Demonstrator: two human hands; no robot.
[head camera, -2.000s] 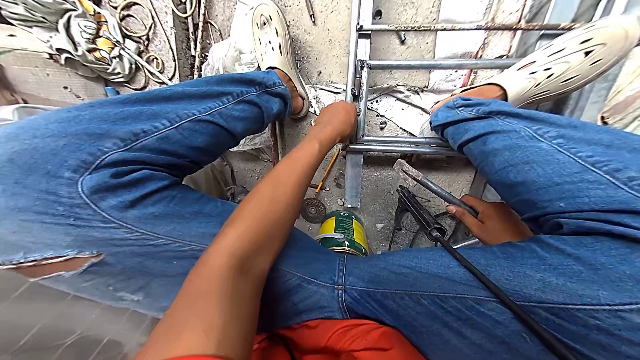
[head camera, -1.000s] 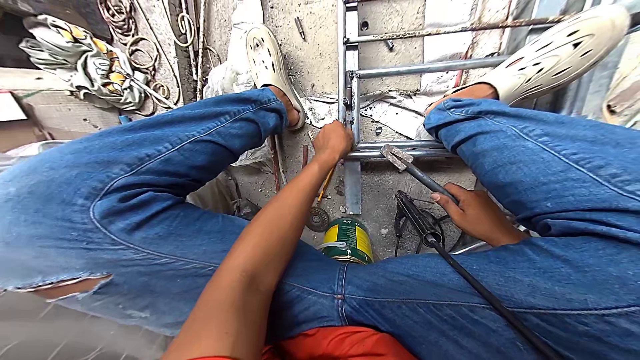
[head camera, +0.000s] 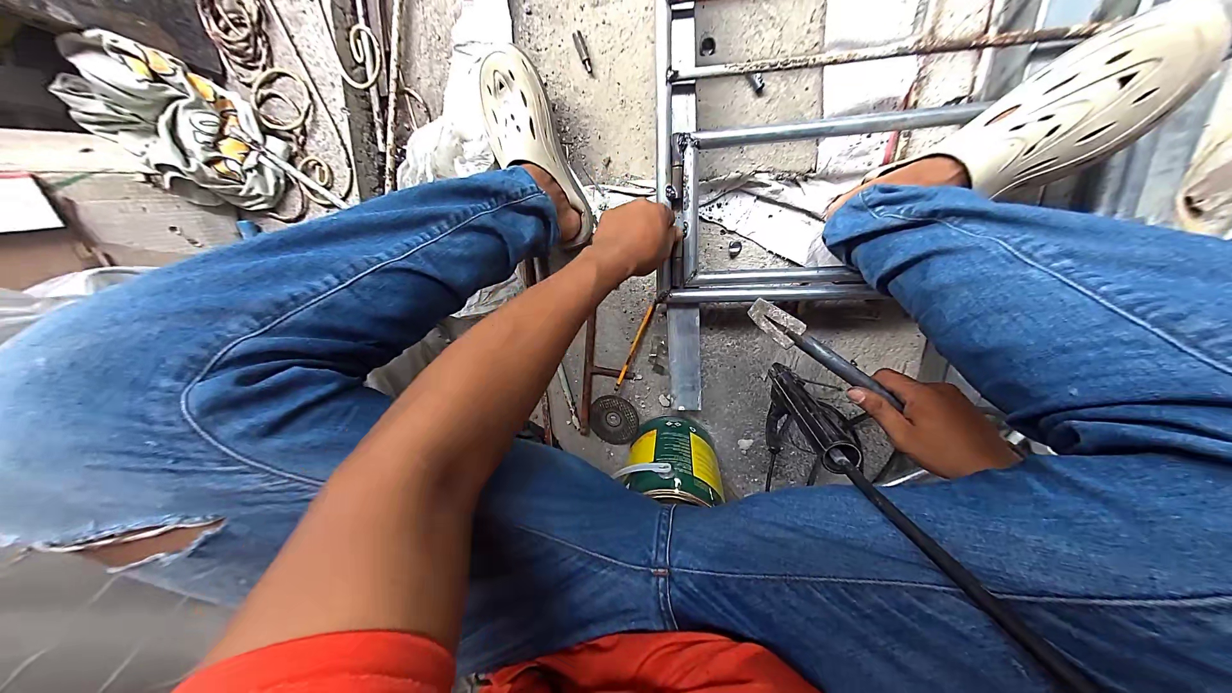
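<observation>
A welded frame of metal tubes (head camera: 770, 292) lies on the ground between my feet. My left hand (head camera: 637, 236) is at its left upright, with curled fingers closed at the tube beside a short cylindrical metal piece (head camera: 677, 183). The fingertips are partly hidden. My right hand (head camera: 938, 423) grips the tubular handle of a hammer (head camera: 847, 366), whose worn, pale head is just below the frame's lower tubes, apart from them. Beside that hand, a black cable runs from a dark tubular tool (head camera: 813, 419) over my thigh.
A green and yellow can (head camera: 676, 460) stands between my thighs. Near it are an abrasive disc (head camera: 614, 419), a yellow pencil (head camera: 635, 346) and a flat metal bar (head camera: 684, 356). Bundled cloth (head camera: 183, 120) and coiled rope (head camera: 236, 38) lie at the upper left.
The hammer head was over the frame's lower tubes one second ago and is now slightly below them. My left hand has stayed at the left upright.
</observation>
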